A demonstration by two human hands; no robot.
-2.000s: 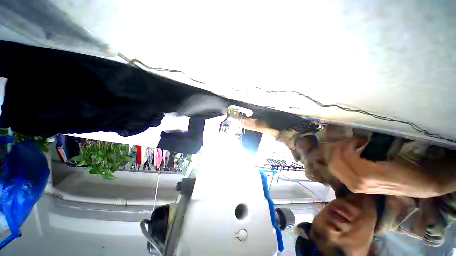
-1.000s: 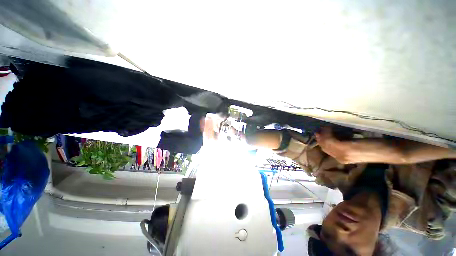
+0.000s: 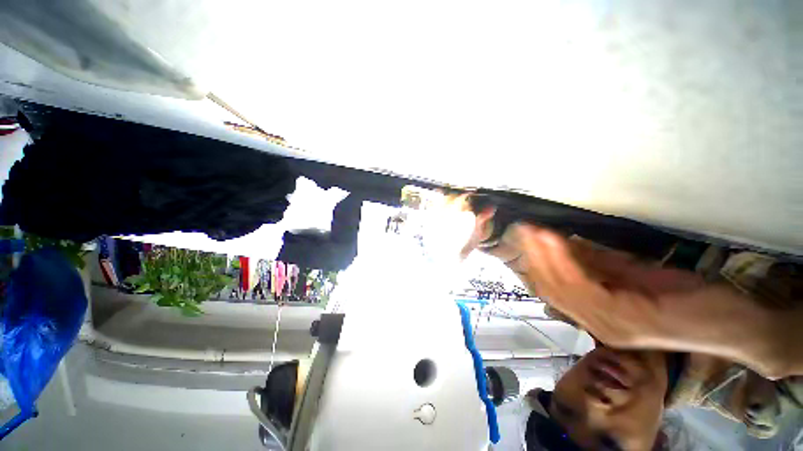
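Note:
The picture is upside down and shows the person facing the camera. Black fabric (image 3: 158,185) hangs in a gathered pile at the left and continues as a thin dark band past the needle area to the right. The white sewing machine head (image 3: 396,370) stands in the middle, its needle area washed out by lamp glare. My left hand (image 3: 480,231) is beside the needle area, at the dark band, partly lost in glare. My right hand (image 3: 563,282) is blurred, close to the fabric at the right, with the forearm reaching in from the right edge. Its grip is unclear.
A pale, overexposed surface (image 3: 493,79) fills the top. A blue plastic bag (image 3: 40,326) hangs at the far left beside a green plant (image 3: 185,273). Coloured items (image 3: 268,277) are behind. A blue strip (image 3: 478,370) runs along the machine head. Part of a face shows at lower right.
My left hand has moved right, away from the needle. My right hand has come nearer the camera and looks larger. The fabric pile at left has shifted slightly, and its band by the needle is narrower.

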